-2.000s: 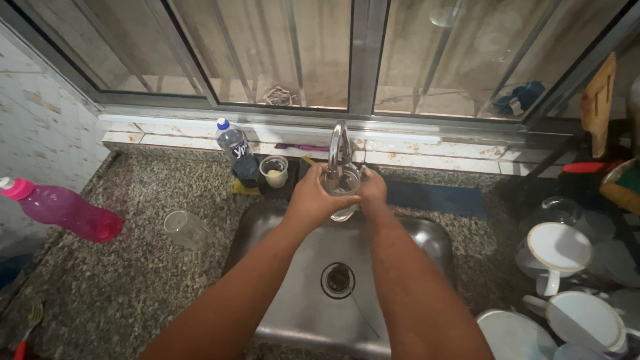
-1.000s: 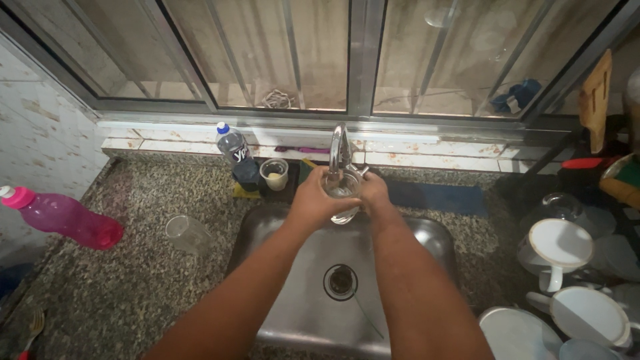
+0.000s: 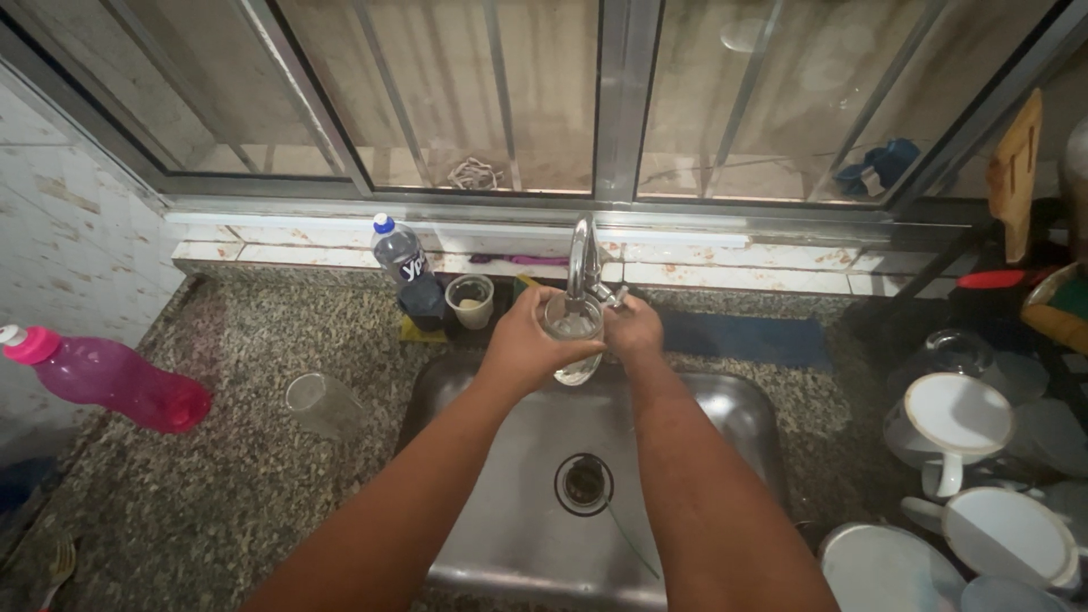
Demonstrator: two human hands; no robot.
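Observation:
My left hand point(image 3: 529, 344) is wrapped around a clear drinking glass point(image 3: 574, 327), held with its mouth under the spout of a chrome faucet point(image 3: 584, 251), above the back of a steel sink point(image 3: 527, 501). My right hand point(image 3: 633, 325) is at the faucet's handle point(image 3: 610, 294), just right of the glass, its fingers on the handle. Left of the sink, another clear glass point(image 3: 323, 404) is on the granite counter. Behind it to the right are a dish soap bottle point(image 3: 408, 268) with a blue cap and a small plastic cup point(image 3: 470, 302).
A pink bottle point(image 3: 127, 378) lies tilted at the left, with a fork point(image 3: 61, 565) nearer. White mugs point(image 3: 956, 416) and glassware crowd the right side. A blue mat point(image 3: 744, 338) lies behind the sink, below the window sill point(image 3: 510, 246). A wooden slotted spatula point(image 3: 1016, 178) is upper right.
My right hand has shifted from the right side of the glass to the faucet's handle. My left hand still holds the glass under the spout.

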